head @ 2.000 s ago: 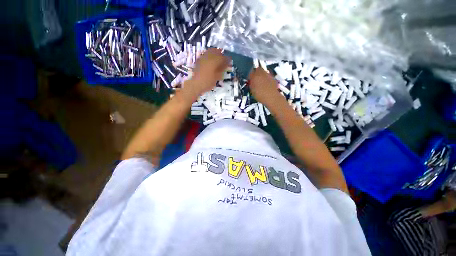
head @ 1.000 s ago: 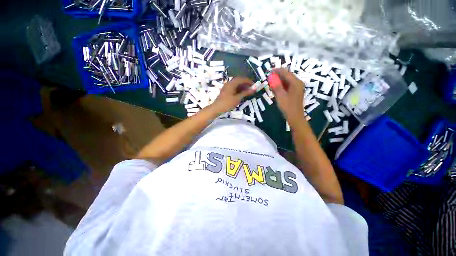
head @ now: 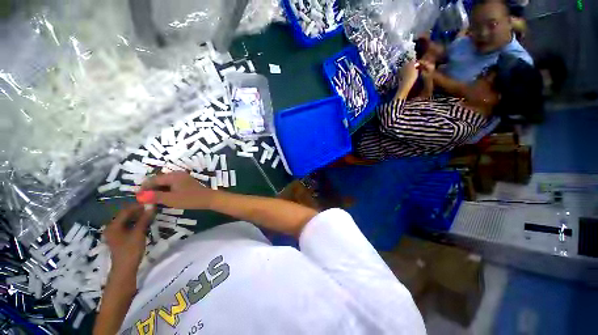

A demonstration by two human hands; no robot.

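Note:
My left hand (head: 126, 234) is over the near edge of the piles, fingertips closed on a small white sleeve (head: 149, 207). My right hand (head: 176, 190) meets it from the right, with a pink-red finger cover at its fingertips on the same small piece. The fingers hide most of the piece; whether a metal part is in it cannot be told. Loose white sleeves (head: 190, 141) lie beyond my right hand. Another heap of white sleeves (head: 69, 268) lies left of my left hand, with dark shiny metal pieces beside it.
A large clear bag (head: 72, 85) lies behind the piles. A clear plastic box (head: 249, 105) stands beside a plain blue tray (head: 313, 136). Blue trays of pieces (head: 351, 88) stand farther right. Two people sit at the right, one in a striped top (head: 433, 124). Cardboard boxes (head: 446, 278) are on the floor.
The view has swung to the right, bringing the neighbouring people into sight. My hands, apart two seconds ago, have come together at the fingertips.

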